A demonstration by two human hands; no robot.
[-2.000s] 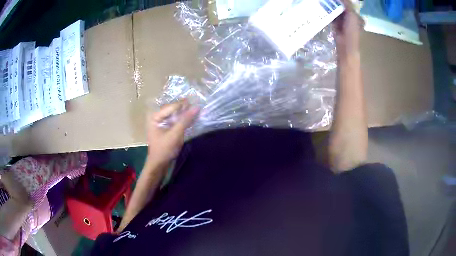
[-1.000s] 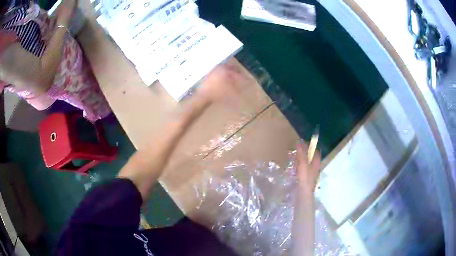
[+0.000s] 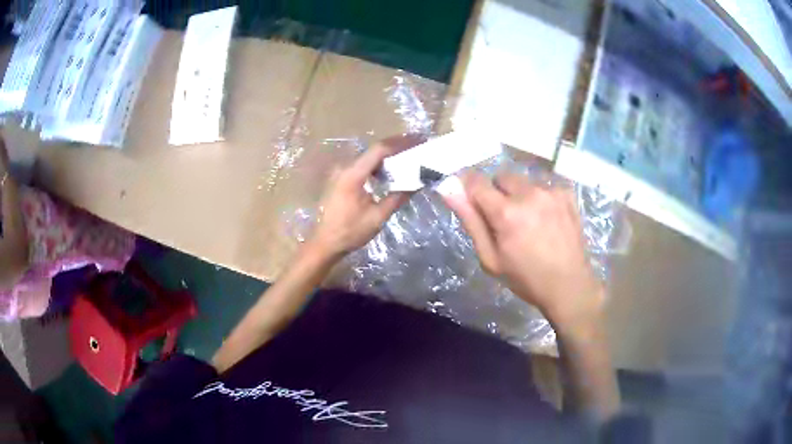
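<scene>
My left hand (image 3: pixel 356 204) grips a slim white unit box (image 3: pixel 447 156) above the bench. A small dark patch shows at the box's near end. My right hand (image 3: pixel 521 230) is at that end, thumb and fingers closed on a small white piece (image 3: pixel 452 192); whether it is a box flap or a separate thing is unclear. Crumpled clear plastic film (image 3: pixel 425 260) lies on the bench under and around both hands.
Several white unit boxes (image 3: pixel 91 78) lie in a row at the left, with one single box (image 3: pixel 201 82) beside them. A white panel (image 3: pixel 517 78), a printed panel (image 3: pixel 647 113) and a blue lump (image 3: pixel 732 173) are at the right. A red stool (image 3: pixel 122 325) and a person's arm are lower left.
My left hand has come back from the stack of boxes with one box in it. My right hand has moved to the box's end; the pale stick it held no longer shows.
</scene>
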